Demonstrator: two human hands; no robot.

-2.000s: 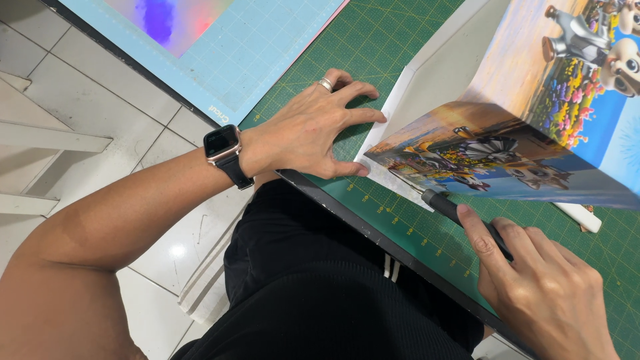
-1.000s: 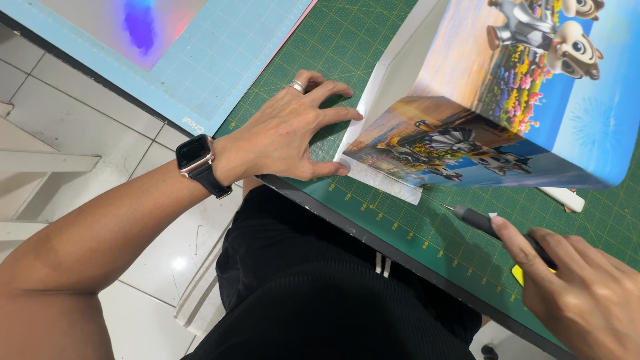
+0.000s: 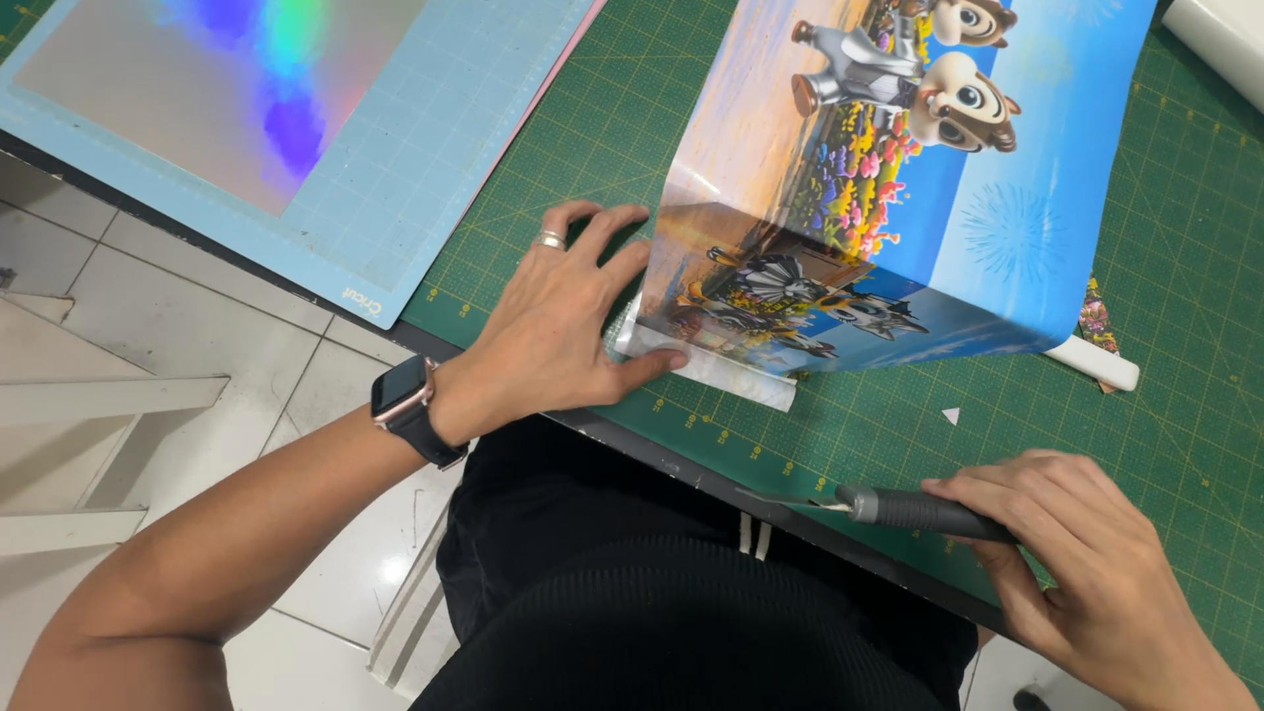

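Note:
A glossy printed sheet [image 3: 889, 197] with cartoon chipmunks and flowers stands bent upright over a green cutting mat [image 3: 592, 109]. At its lower left corner a white strip [image 3: 741, 378] lies on the mat, and the thumb of my left hand [image 3: 563, 316] presses where strip and print meet; the other fingers are spread on the mat, some tips behind the sheet. My right hand [image 3: 1066, 553] grips a craft tool with a dark grey handle [image 3: 928, 509]. Its thin metal tip points left, over the table edge, apart from the sheet.
To the left lies a light blue Cricut mat [image 3: 385, 197] bearing a holographic sheet [image 3: 296, 109]. A white bar [image 3: 1096, 363] and a printed scrap [image 3: 1094, 316] lie beyond the print. A small white triangle [image 3: 950, 416] is on the mat. A white roll-like object [image 3: 1220, 49] sits at upper right.
My right hand has drawn the tool away from the white strip, toward the table's near edge. My left hand still rests at the sheet's corner.

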